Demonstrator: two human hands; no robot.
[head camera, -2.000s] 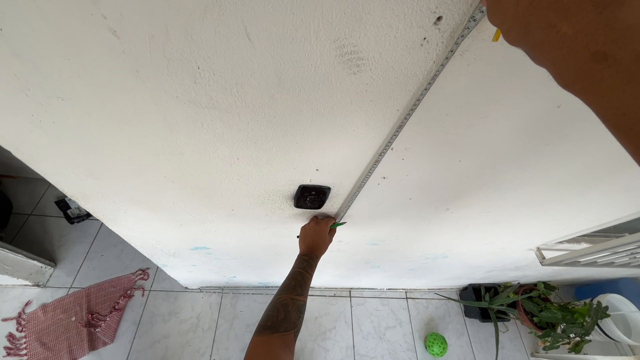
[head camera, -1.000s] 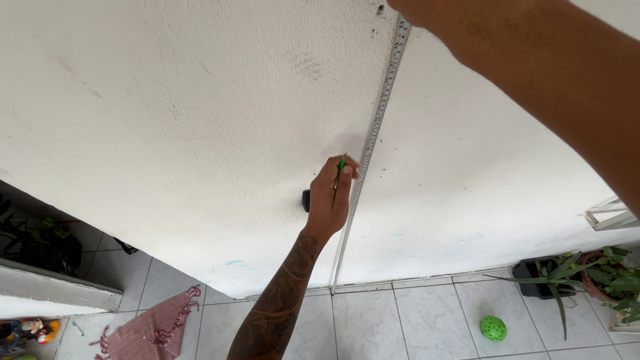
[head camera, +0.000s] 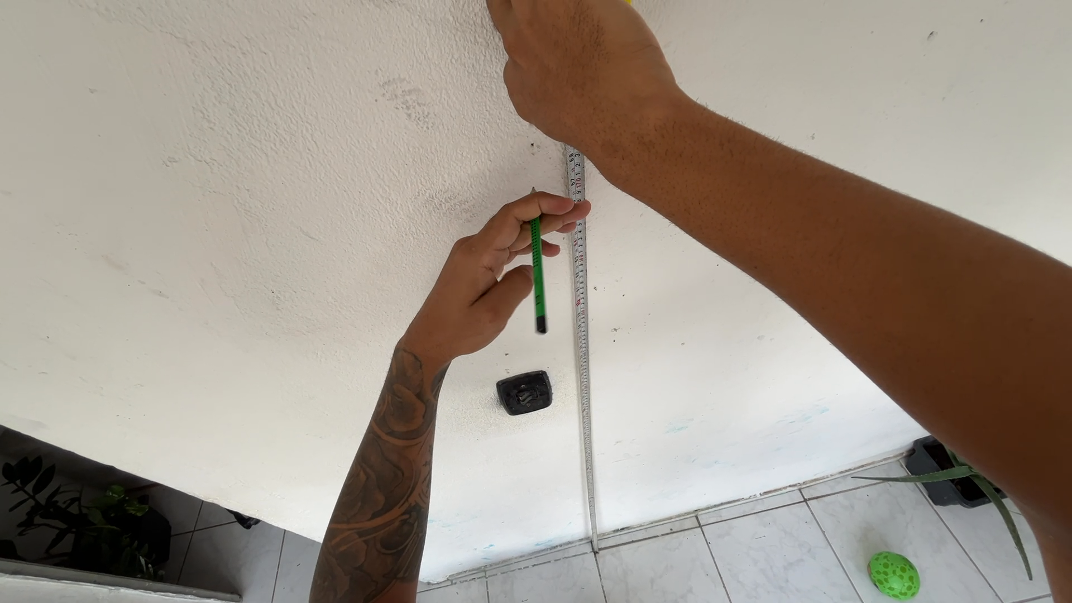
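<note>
A metal tape measure blade (head camera: 584, 360) runs down the white wall (head camera: 293, 251) to the floor tiles at its foot. My left hand (head camera: 494, 272), at the end of the tattooed forearm, has a green pencil (head camera: 538, 276) between its fingers, tip up, and its fingertips touch the blade. Higher up, my right hand (head camera: 586, 71) is at the top of the visible blade; a bit of yellow shows beside it at the frame's edge. Its fingers are partly cut off, so the grip is hidden. A black square fitting (head camera: 525, 392) sits on the wall left of the blade.
Pale floor tiles (head camera: 653, 565) meet the wall below. A green spotted ball (head camera: 894, 575) lies at the lower right, near a black pot (head camera: 930, 473) with a long-leaved plant. More potted plants (head camera: 75, 519) stand behind a ledge at the lower left.
My left hand has moved up along the wall, from beside the black fitting to well above it. The blade, slanted two seconds ago, now hangs nearly upright in view. The view has shifted.
</note>
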